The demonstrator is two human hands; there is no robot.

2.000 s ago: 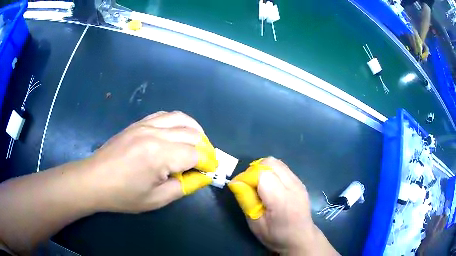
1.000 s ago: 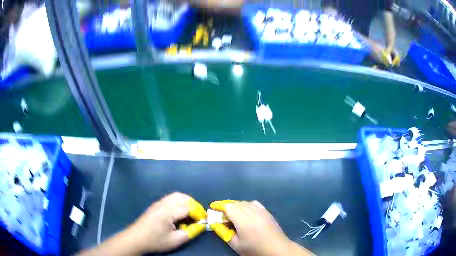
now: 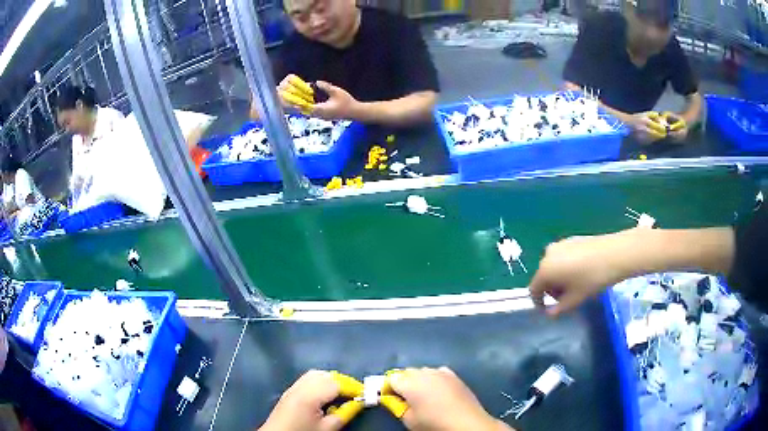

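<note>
A small white unit [image 3: 371,390] is held between my two hands above the dark bench, low in the middle of the view. My left hand [image 3: 316,402] grips its left side with yellow-cotted thumb and finger. My right hand [image 3: 425,397] grips its right side the same way. The fingertips hide most of the unit, and its wires cannot be made out. A white wired unit [image 3: 549,380] lies on the bench at the right, wires to the lower left. Another wired unit [image 3: 188,389] lies at the left.
Blue bins heaped with white parts stand at left [image 3: 173,349] and right [image 3: 619,353]. Another person's bare hand and arm [image 3: 623,259] reach in over the rail from the right. The green belt [image 3: 379,252] carries scattered units. A metal post [image 3: 181,177] rises at left. People sit beyond.
The view has tilted up, showing people across the belt. Another person's arm has come in at the right. Both my hands remain closed on the white unit.
</note>
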